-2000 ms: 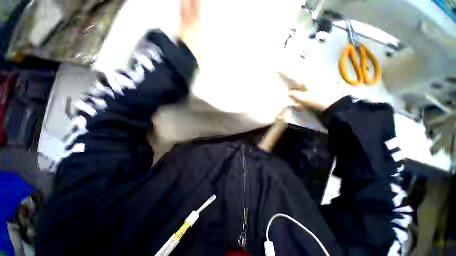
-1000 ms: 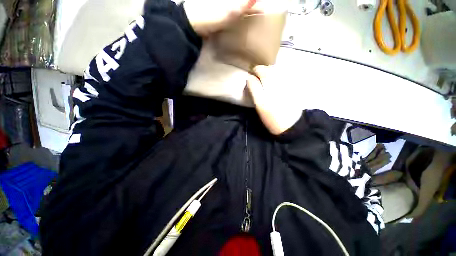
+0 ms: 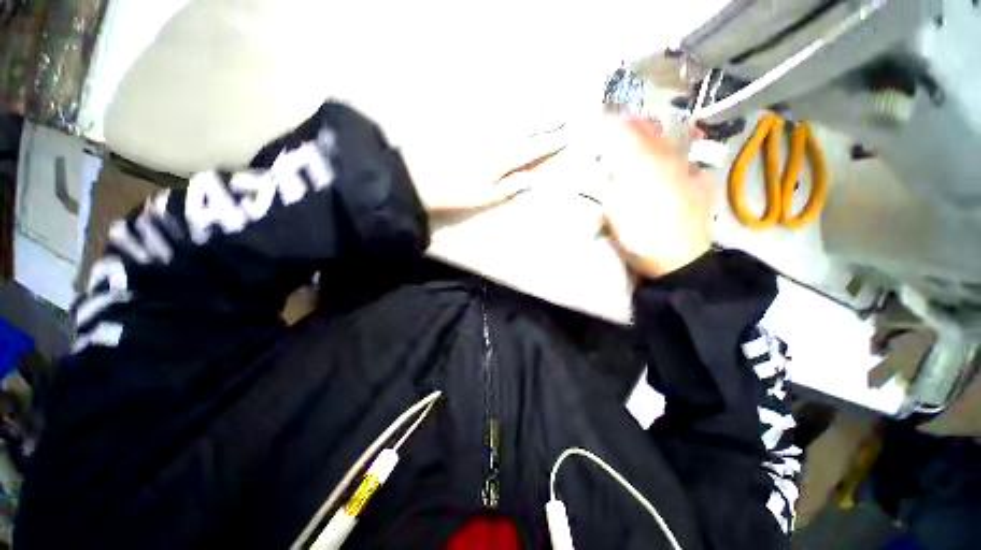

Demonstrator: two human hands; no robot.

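A pale tan panel [image 3: 549, 256] lies over the table's front edge towards my lap, its upper part washed out by glare. My left hand [image 3: 489, 177] reaches in from the left over the panel; its fingers are nearly lost in glare and its grip cannot be made out. My right hand [image 3: 662, 204] is on the panel's right side, blurred, fingers pointing up towards the needle area [image 3: 624, 91] of the sewing machine. Whether it pinches the panel is unclear.
Scissors with orange handles [image 3: 777, 172] lie right of my right hand. The grey-white machine body [image 3: 914, 118] fills the upper right. The white table [image 3: 215, 75] extends left under glare. A plastic-wrapped bundle [image 3: 59, 59] is at the upper left. White cables [image 3: 366, 489] hang over my jacket.
My right hand has moved up and right towards the needle area. The folded panel has opened out and its corner hangs lower. The view has shifted, showing more of the machine.
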